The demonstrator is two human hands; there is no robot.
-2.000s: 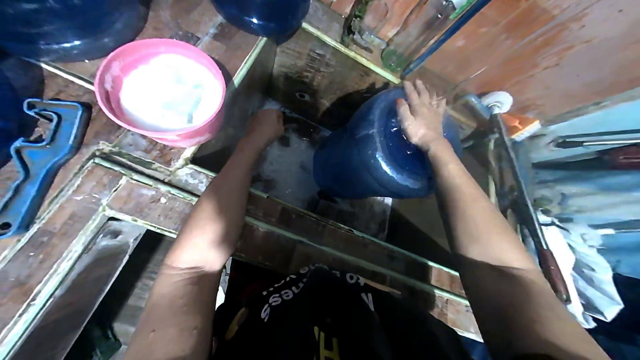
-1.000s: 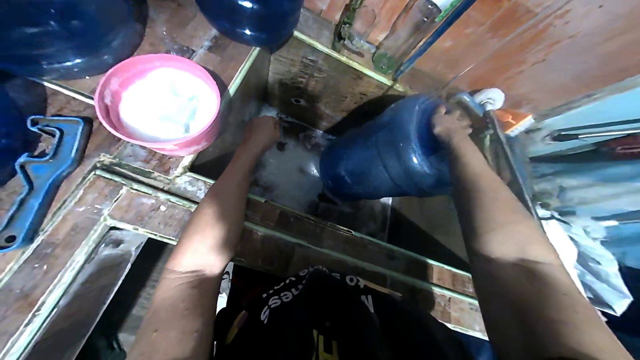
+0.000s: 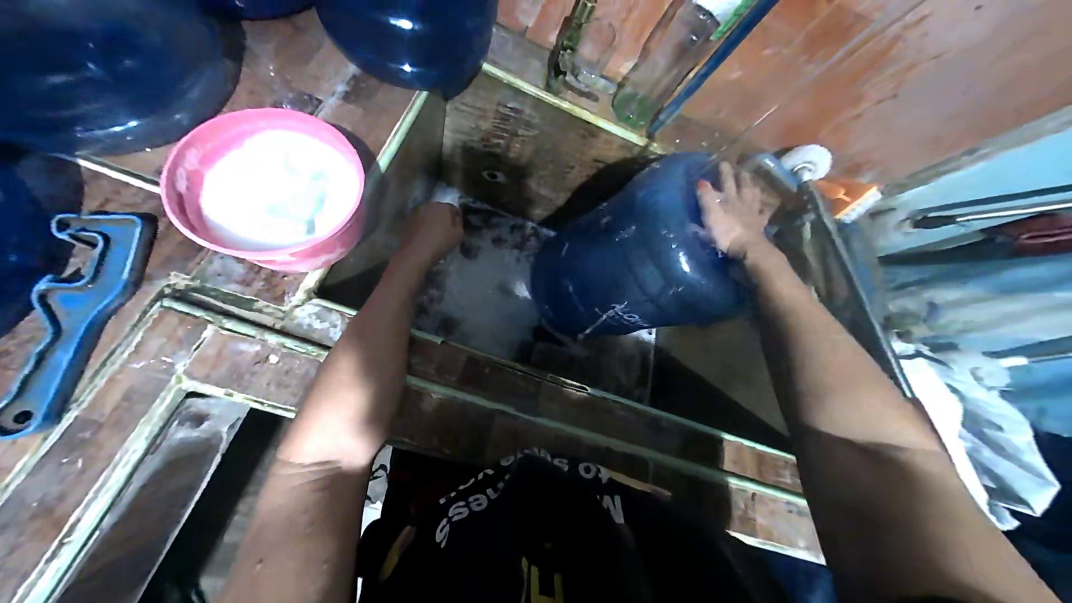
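Observation:
A large blue plastic water jug (image 3: 636,260) lies tilted inside a tiled basin (image 3: 544,159), its lower-left end toward foamy water (image 3: 477,285). My right hand (image 3: 733,209) rests with spread fingers on the jug's upper right end. At the basin's left side is my left hand (image 3: 435,230), its fingers curled; whether something is inside them is hidden. A pink plastic bowl (image 3: 347,222) of white suds stands on the tiled ledge left of the basin.
A blue plastic wrench-like tool (image 3: 63,335) lies at the far left. More blue jugs (image 3: 406,38) stand at the upper left. Behind the basin is a glass bottle (image 3: 662,63); a white round brush (image 3: 808,159) sits by its right corner. White plastic bags (image 3: 980,427) are at right.
The jug has turned and tilted within the basin, and my right hand has shifted on its end. My left hand stays near the basin's left side.

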